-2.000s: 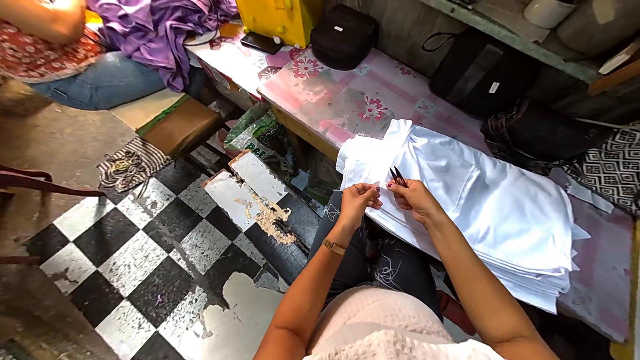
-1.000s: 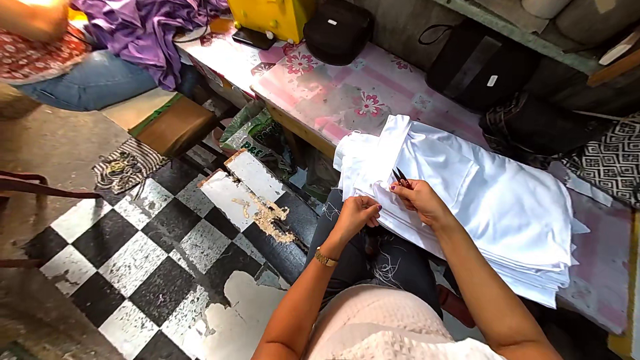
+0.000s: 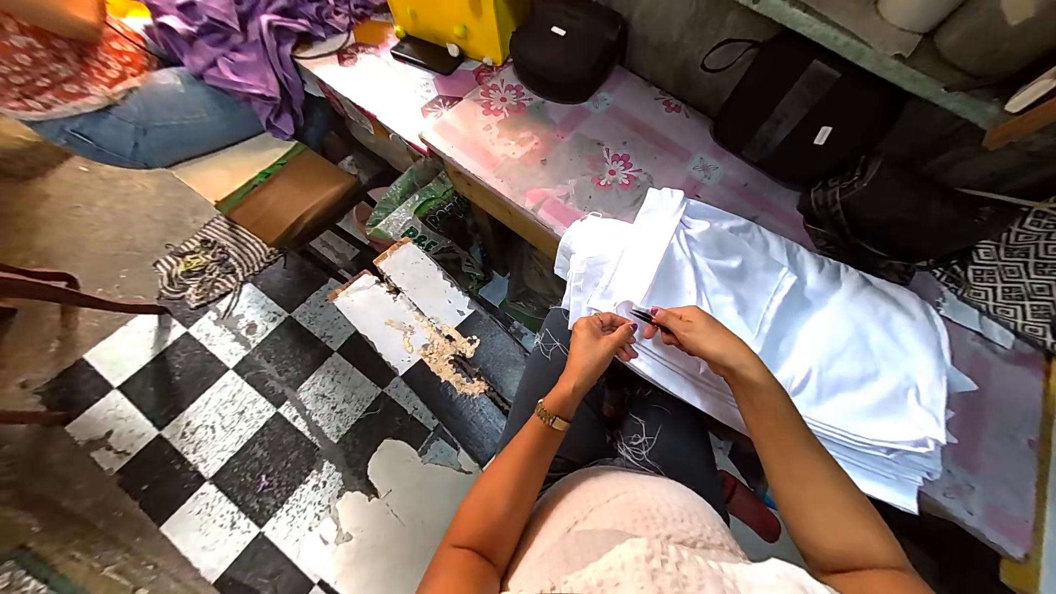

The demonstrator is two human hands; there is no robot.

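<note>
A stack of folded white fabric garments (image 3: 825, 346) lies over the near edge of the table. At its lower left border, my right hand (image 3: 689, 330) grips small dark thread snips (image 3: 641, 316), whose tips point left and up. Just to their left, my left hand (image 3: 604, 337) has thumb and fingertips pinched together at the edge of the white cloth; whether thread or cloth is between them is too small to tell. Loose white thread ends (image 3: 639, 445) lie on my dark trousers, and more hang near the left knee.
The table has a pink floral cover (image 3: 569, 157). Black cases (image 3: 813, 107) stand along the wall, with a phone (image 3: 426, 54) and a yellow object (image 3: 454, 25) farther left. A worn bench (image 3: 445, 330) is beside my legs. Another person in jeans (image 3: 157, 120) sits at upper left with purple cloth (image 3: 239, 49).
The snips, pointing up above the cloth a second ago, now lie lower and point toward my left hand. My two hands have come closer together.
</note>
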